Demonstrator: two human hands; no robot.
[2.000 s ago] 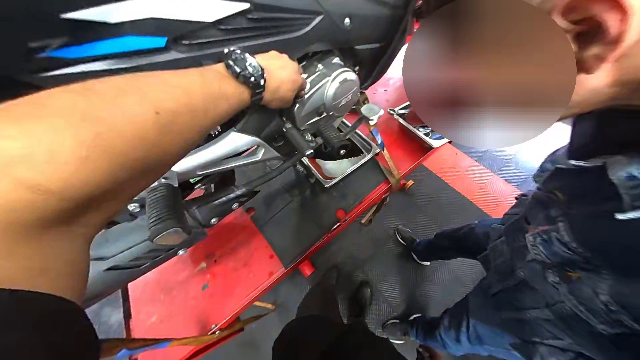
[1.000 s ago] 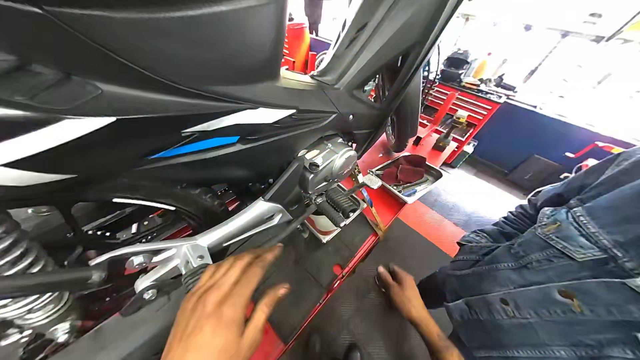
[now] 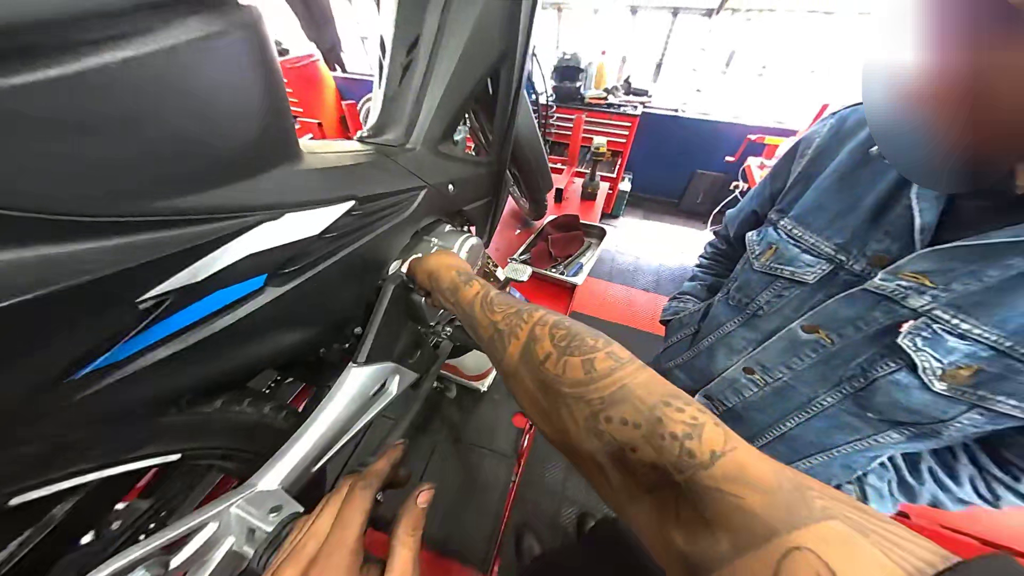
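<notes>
A black motorcycle with a white and blue striped side panel (image 3: pixel 112 264) fills the left. My tattooed right forearm comes from the lower right, and my right hand (image 3: pixel 438 276) is at the side of the engine cover (image 3: pixel 452 238); its fingertips are hidden, so its grip cannot be told. At the bottom centre, my left hand (image 3: pixel 360 520) has its fingers apart, beside the silver footrest bracket (image 3: pixel 328 428), holding nothing visible. A ribbed foot pedal (image 3: pixel 517 273) sticks out beyond my right wrist. Below the engine a light tray (image 3: pixel 474 374) is partly hidden by my arm.
On the red lift platform (image 3: pixel 590 210) rest a metal tray (image 3: pixel 594 254) with dark red cloths and tools, and a cordless power tool (image 3: pixel 594 170). A red tool chest (image 3: pixel 620 132) is behind. A person in a denim jacket (image 3: pixel 808 320) stands close at the right.
Two seconds ago my left hand was at the engine cover; now it is lower, by the footrest bracket. My right hand has moved onto the engine area. The view has tilted up since the first frame.
</notes>
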